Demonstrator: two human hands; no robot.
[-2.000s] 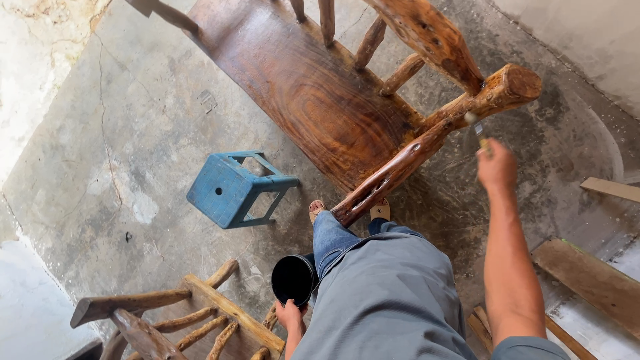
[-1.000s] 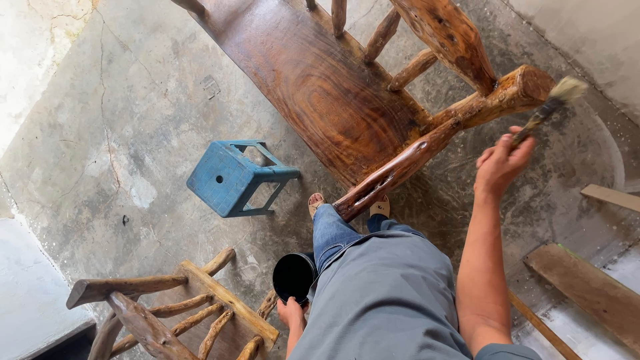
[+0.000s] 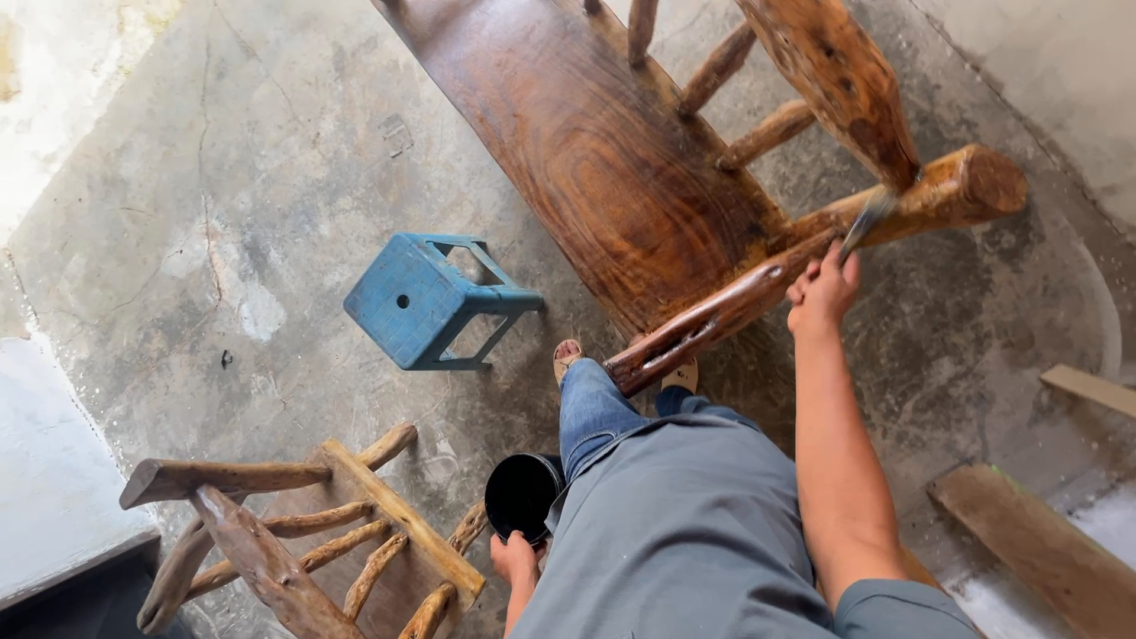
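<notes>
My right hand (image 3: pixel 825 288) grips a paintbrush (image 3: pixel 868 217), its blurred bristles at the rear post (image 3: pixel 963 191) of a glossy wooden bench, where the armrest meets it. The bench's log armrest (image 3: pixel 710 328) crosses just in front of my feet, and its broad brown seat (image 3: pixel 612 169) runs away to the upper left. Low at my left side, my left hand (image 3: pixel 516 557) holds a black bucket (image 3: pixel 524 495) by its rim. The bucket's inside is dark, and its contents cannot be made out.
A blue plastic stool (image 3: pixel 408 302) stands on the concrete floor left of the bench. At the lower left is a second log-built wooden chair (image 3: pixel 382 506). Wooden boards (image 3: pixel 1038 541) lie at the lower right, near a narrower strip (image 3: pixel 1092 389).
My right hand has brought the brush from beyond the right side of the bench's post back to the armrest joint. My left hand keeps hold of the bucket.
</notes>
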